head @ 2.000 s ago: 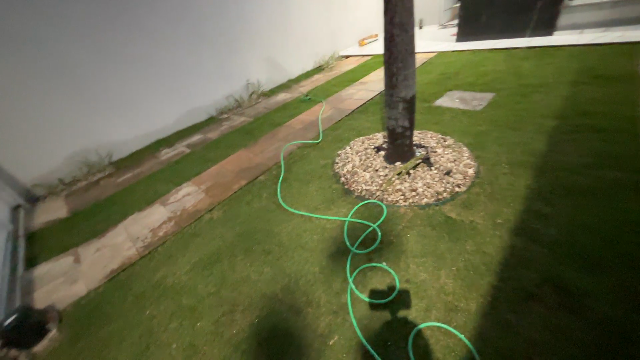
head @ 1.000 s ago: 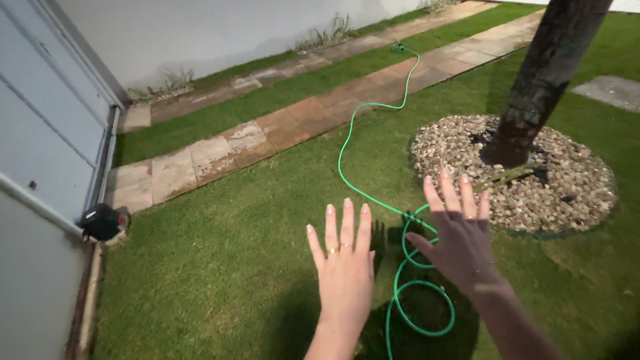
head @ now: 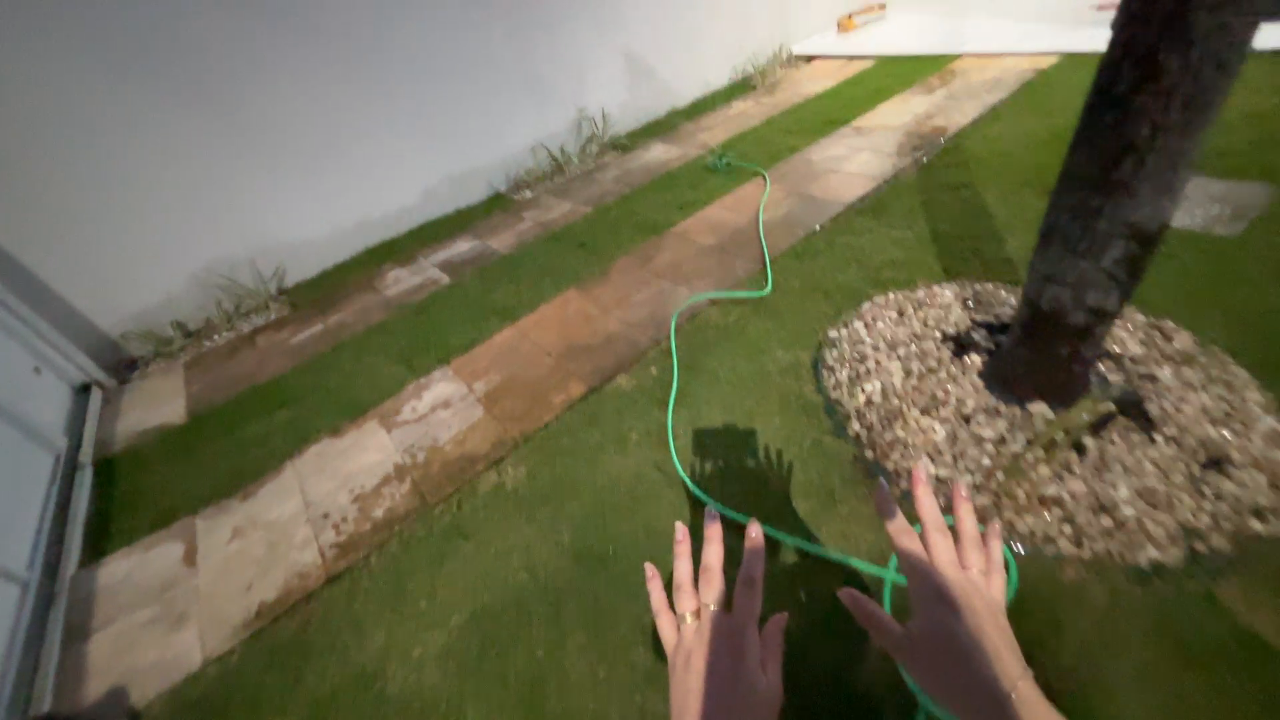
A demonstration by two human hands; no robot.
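My left hand [head: 715, 625] is held out over the grass at the bottom centre, palm down, with fingers spread and rings on two of them. To its right, my right hand [head: 945, 590] is raised the same way, empty, in front of looped green hose. The green garden hose [head: 673, 400] lies on the lawn, runs up across the stone path and ends in a small green tangle [head: 722, 160] on the grass strip. Neither hand holds it; whether a fingertip touches it cannot be told.
A tree trunk [head: 1100, 220] rises from a ring of pebbles [head: 920, 390] at right. Two stone paving strips [head: 560, 350] cross the lawn beside a white wall [head: 300, 120]. A panelled metal gate [head: 30, 450] stands at left. An orange object [head: 862, 17] sits on the far white ledge.
Two seconds ago no hands were in view; by one second ago both were out with fingers spread, and they remain so. The view has shifted between frames.
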